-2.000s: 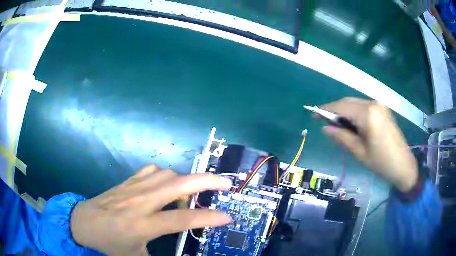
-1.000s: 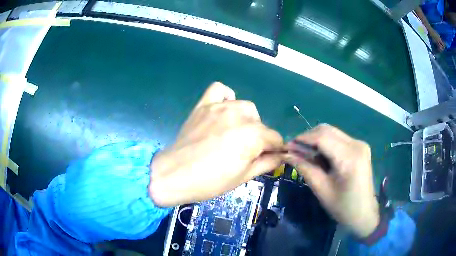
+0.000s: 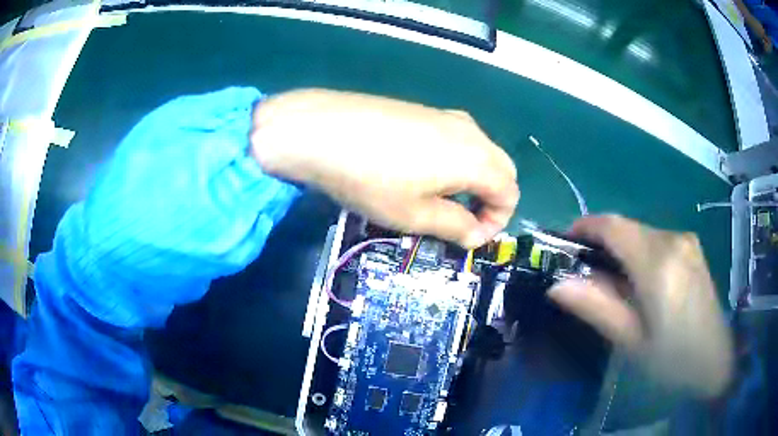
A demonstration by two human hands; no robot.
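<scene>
The blue mainboard lies in the white housing of the open unit, below my hands. My left hand reaches across the unit's far edge. Its thumb and index finger are pinched together at a yellow wire by the board's top corner; the held wire end is hidden. My right hand, blurred, is on the right side of the unit and holds tweezers, with the tips pointing left toward my left fingertips. A thin pale cable sticks up beyond the case.
Pink and white wires loop at the board's left edge. Yellow components line the far side. A neighbouring unit stands at the right. Taped white sheets lie at left. A pale strip crosses the green surface.
My left hand moved from over the board to the unit's far edge, its fingers now pinched. My right hand came down beside the unit with the tweezers, and in the last second moved right, apart from my left.
</scene>
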